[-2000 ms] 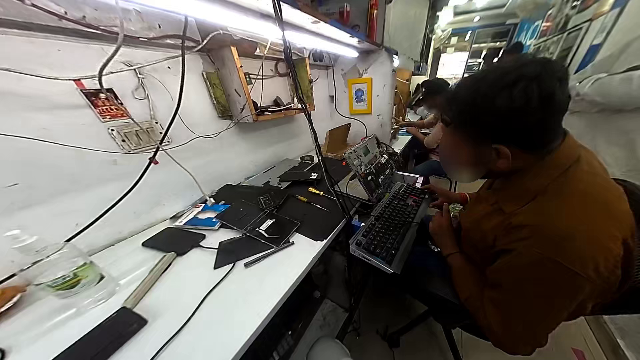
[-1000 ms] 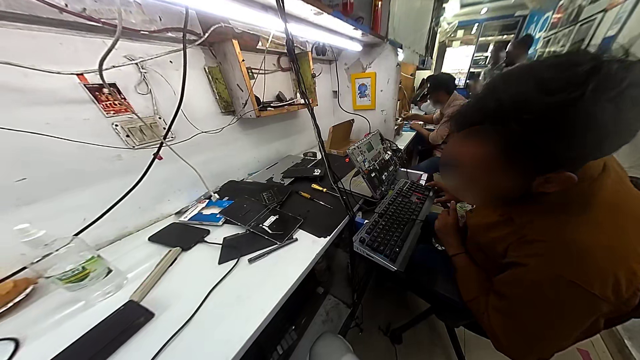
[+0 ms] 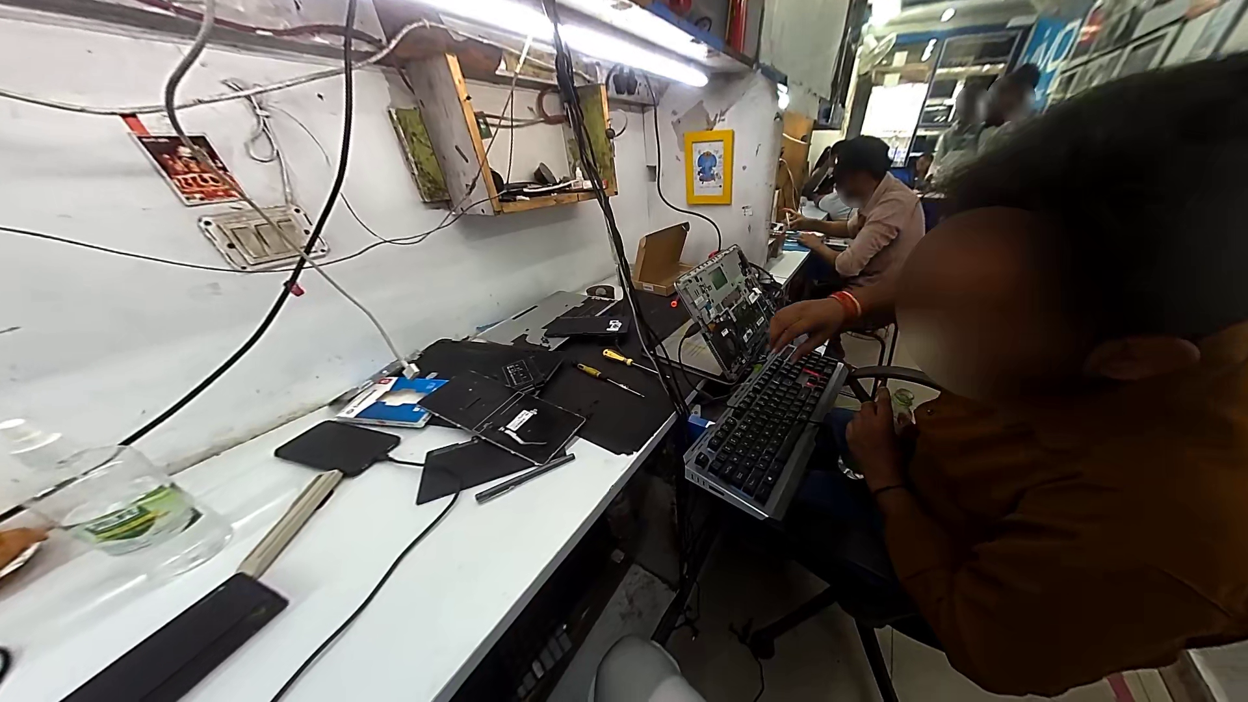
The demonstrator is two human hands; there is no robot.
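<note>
Neither my left hand nor my right hand shows in the head view. On the white workbench [image 3: 390, 556] lie a black pad-like device with a cable [image 3: 336, 447], dark laptop parts [image 3: 507, 414], a dark bar-like part [image 3: 525, 479] and two yellow-handled screwdrivers [image 3: 612, 378]. A clear plastic bottle [image 3: 146, 512] lies at the left. At the right, a co-worker in a brown top has one hand on a black keyboard [image 3: 770, 429], close to an opened laptop with bare inner parts [image 3: 726, 302]. The co-worker's other hand is raised beside the keyboard.
Dark cables [image 3: 604, 195] hang down past the bench edge. A wooden wall shelf [image 3: 468, 136] and a switchboard [image 3: 258, 237] are on the wall. An open cardboard box [image 3: 661, 258] stands toward the back. Another person [image 3: 877, 214] sits farther along. Chair legs stand under the keyboard.
The co-worker's far hand is now plainly on the top end of the keyboard, with the arm reaching over it. The co-worker's head has moved to the right and nearer.
</note>
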